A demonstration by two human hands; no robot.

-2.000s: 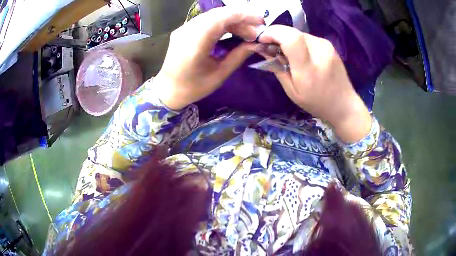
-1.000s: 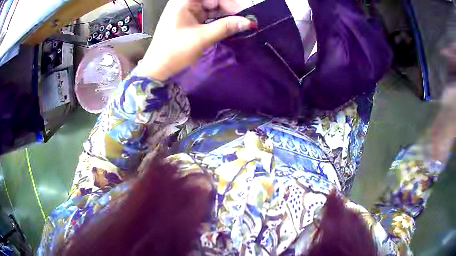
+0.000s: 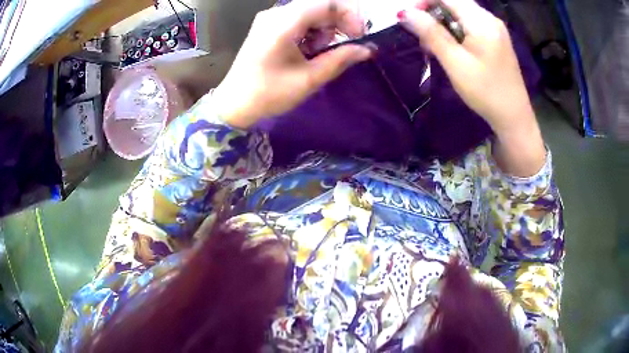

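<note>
The dark purple garment (image 3: 345, 110) lies across the lap at the top middle, with a thin pale angled line on its front. My left hand (image 3: 290, 65) pinches the folded dark waistband edge (image 3: 345, 43) between thumb and fingers. My right hand (image 3: 476, 62) is at the other side of that edge, its red-nailed fingertips bent close to the cloth. The silver snips (image 3: 447, 22) lie in my right hand against the palm. A bit of white cloth shows between the hands. I cannot make out a needle or thread at the fingertips.
A translucent pink bin (image 3: 136, 114) stands at left, below a tray of small spools (image 3: 153, 45). A wooden-edged table (image 3: 90, 31) is at the upper left. A grey panel with a blue edge (image 3: 579, 69) is at the upper right. Green floor (image 3: 586, 207) shows on both sides.
My right hand went out to the far right, blurred, and is now back at the waistband. My left hand stayed on the waistband, which is now folded edge-on.
</note>
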